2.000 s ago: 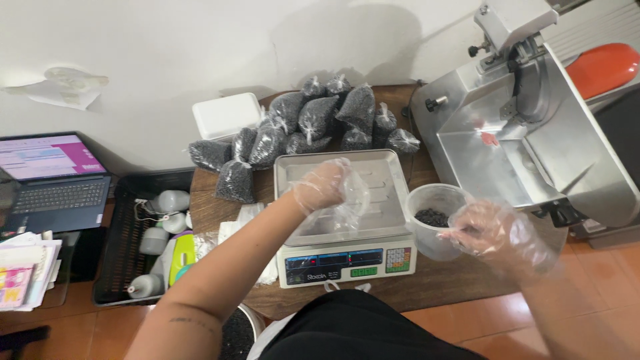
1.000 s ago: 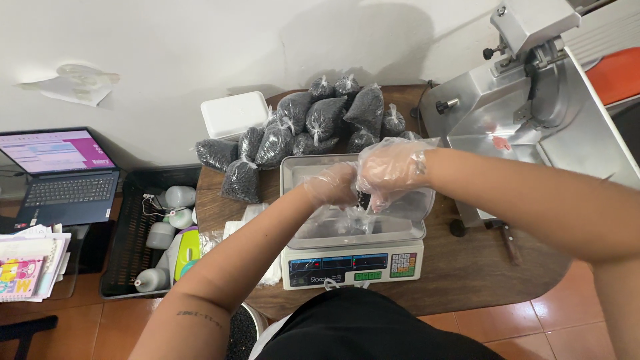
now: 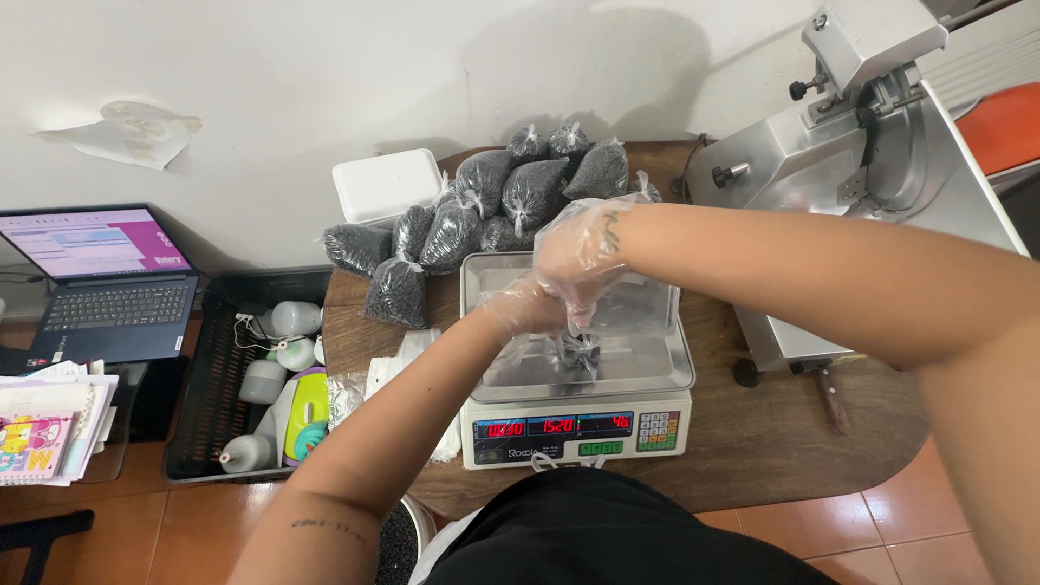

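On the steel pan of a digital scale [image 3: 666,378] stands a clear plastic bag [image 3: 578,357] with some black granules inside. My left hand [image 3: 532,307], in a clear disposable glove, grips the bag's upper part. Above and against it is my gloved right hand [image 3: 577,256], bent downward and holding a translucent plastic tub [image 3: 646,307] tipped over the bag. The fingers of both hands are partly hidden. Tied bags of black granules [image 3: 532,191] are piled behind the scale, whose red digits are lit.
A metal slicer [image 3: 780,187] stands at the right, near a wooden-handled knife [image 3: 833,398]. A white foam tray [image 3: 388,185] is behind the bags. Left are a black crate [image 3: 191,406] of bottles and a laptop [image 3: 114,284]. A bucket of black granules [image 3: 398,544] is below the table edge.
My right hand has brought the tub from the right of the scale to above the pan and tipped it at the bag. Black granules now show in the bag.
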